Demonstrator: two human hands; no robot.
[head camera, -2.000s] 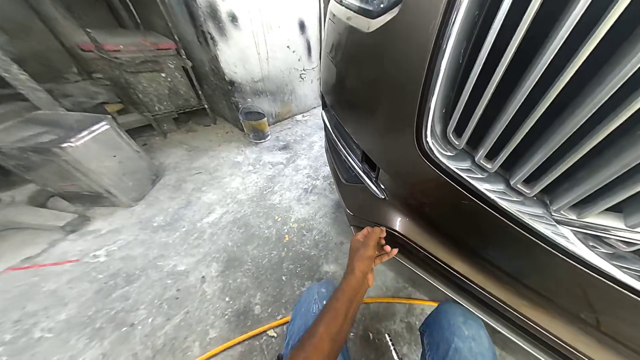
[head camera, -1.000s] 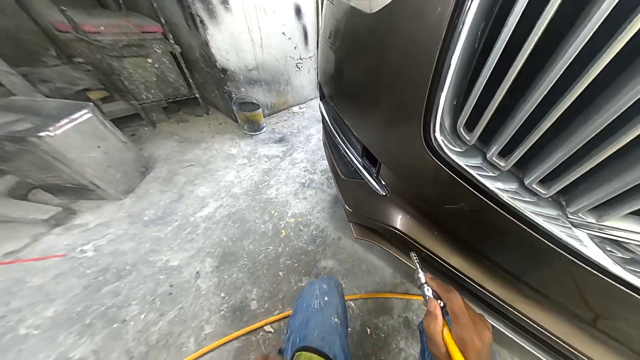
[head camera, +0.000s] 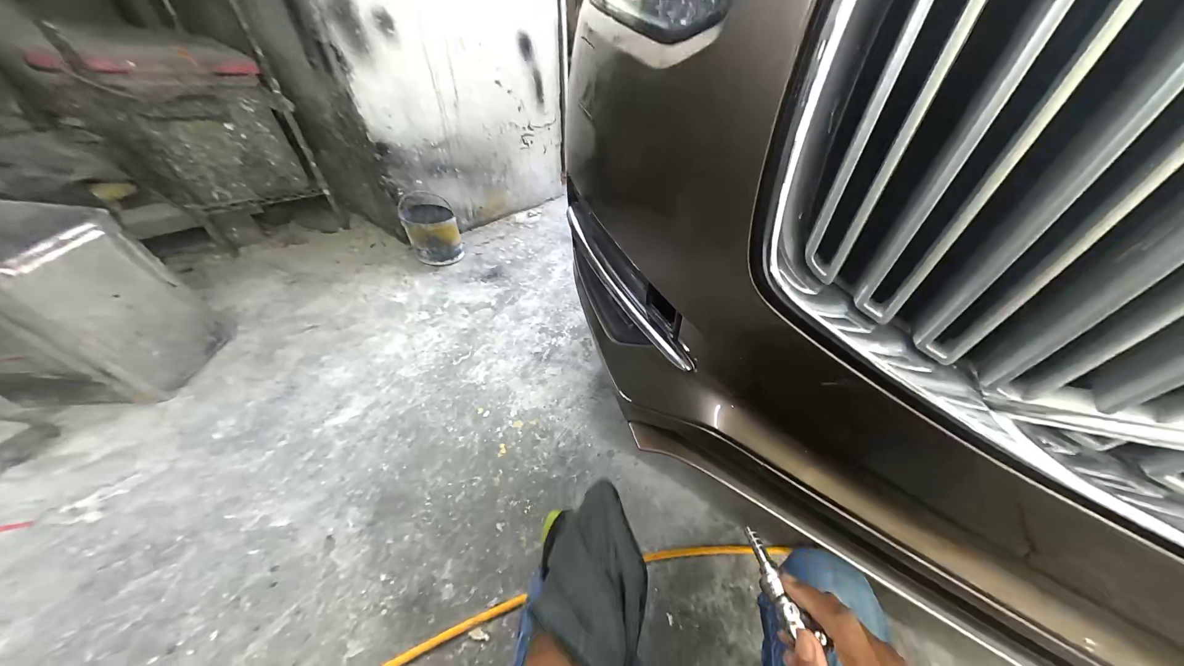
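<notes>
My right hand grips an air blow gun with a metal nozzle, low in the view beside the car's lower lip. My left hand is at the bottom edge, mostly hidden behind a dark grey cloth that it holds up. Both hands are apart from the car. The brown front bumper fills the right half, with a chrome trim strip at its corner and a grille of upright chrome bars.
A yellow air hose crosses the dusty concrete floor. A paint-stained bucket stands by the white wall panel. At the left are a grey metal box and a dusty rack. My jeans-clad knee is near the bumper lip.
My left hand, near the bumper's lower edge two seconds ago, is now low with the cloth. The blow gun in my right hand came into view a second ago and is now lower.
</notes>
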